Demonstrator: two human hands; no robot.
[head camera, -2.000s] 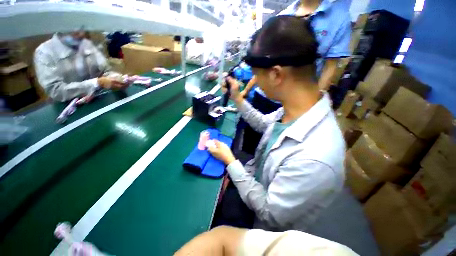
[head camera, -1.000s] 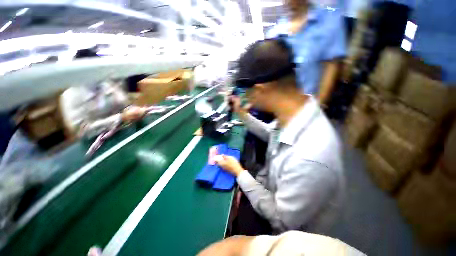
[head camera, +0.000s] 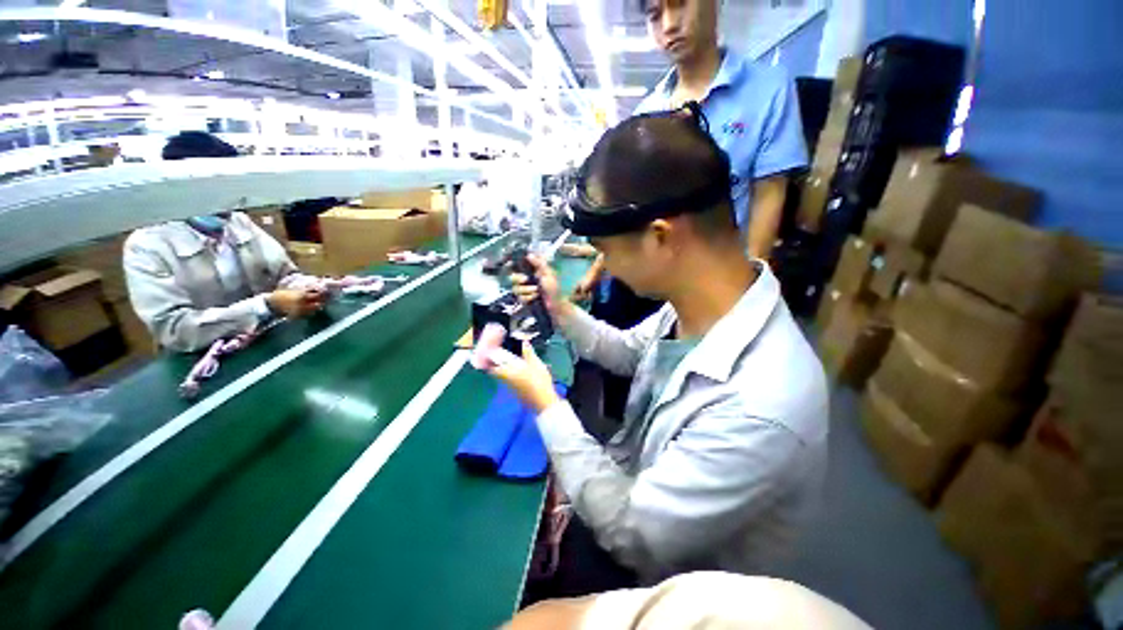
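Note:
Neither of my hands shows. Only my arm, with bare skin and a cream sleeve (head camera: 727, 606), is at the bottom edge, its hand cut off below. A small pink part (head camera: 197, 619), mostly cut off, lies at the bottom edge by the white rail (head camera: 357, 502). On my right, a seated neighbour holds a pink dryer part (head camera: 489, 346) raised over the green bench (head camera: 400, 542), with a dark tool (head camera: 522, 265) in the other hand. A blue cloth (head camera: 505, 433) lies on the bench below.
A black box (head camera: 498, 318) stands past the cloth. Across the green conveyor (head camera: 222, 449) a masked worker (head camera: 203, 277) handles pink corded parts (head camera: 351, 286). A person in blue (head camera: 757, 129) stands behind the neighbour. Cardboard boxes (head camera: 942, 345) are stacked at right. A plastic bag (head camera: 43, 437) is at far left.
The view has shifted and steadied. The neighbour has lifted the pink part off the blue cloth towards the dark tool. The pink part at bottom left is now mostly out of the picture.

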